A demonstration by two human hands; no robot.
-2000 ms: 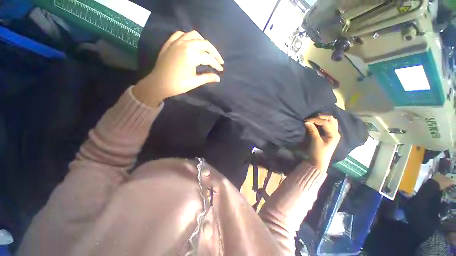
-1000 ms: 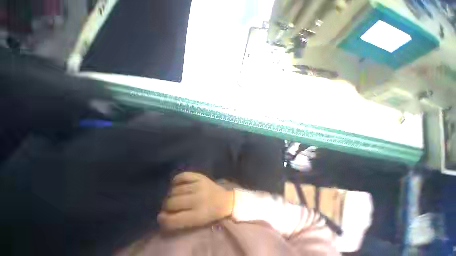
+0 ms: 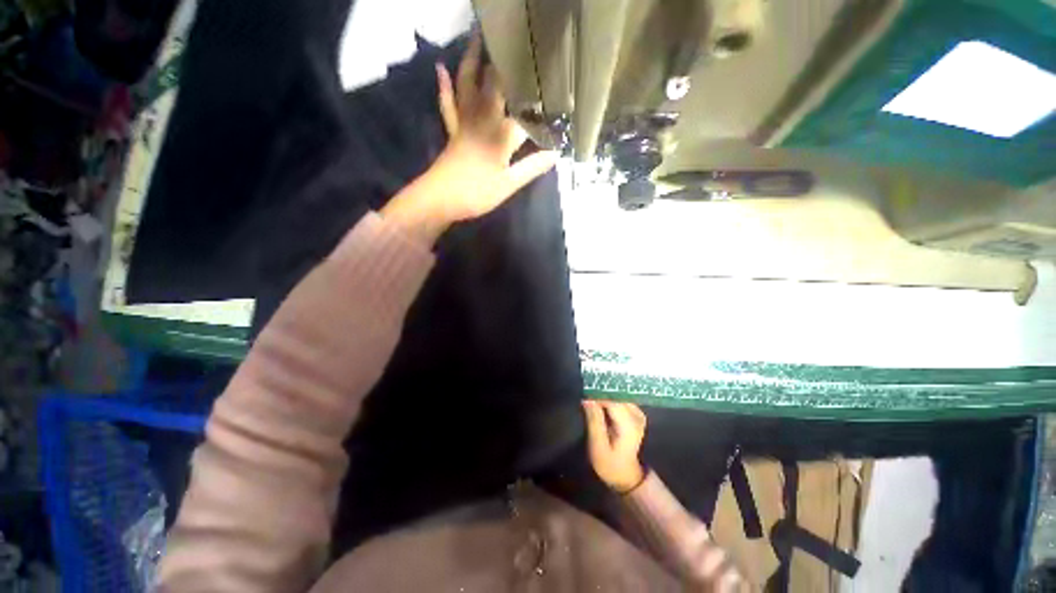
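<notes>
A large black garment panel (image 3: 486, 313) lies over the table and hangs down toward my lap. Its right edge runs straight up to the presser foot (image 3: 565, 156) of the sewing machine (image 3: 741, 70). My left hand (image 3: 473, 156) lies spread on the cloth just left of the foot, thumb pointing at the needle area. My right hand (image 3: 614, 443) pinches the cloth's right edge just below the table's green front edge. A dark round knob (image 3: 636, 174) is right of the foot, with slim dark snips (image 3: 741, 183) beside it on the machine bed.
The white table's green edge (image 3: 811, 388) curves across the view. A blue lattice crate (image 3: 87, 498) stands at lower left, and a tan piece with black strips (image 3: 799, 521) is at lower right. The green-framed control panel (image 3: 851, 87) is at upper right. More black cloth (image 3: 220, 162) lies at left.
The view has moved closer to the machine. The black panel is back on the table, its edge at the foot. My left hand has come into view on it, and my right hand has moved to its edge.
</notes>
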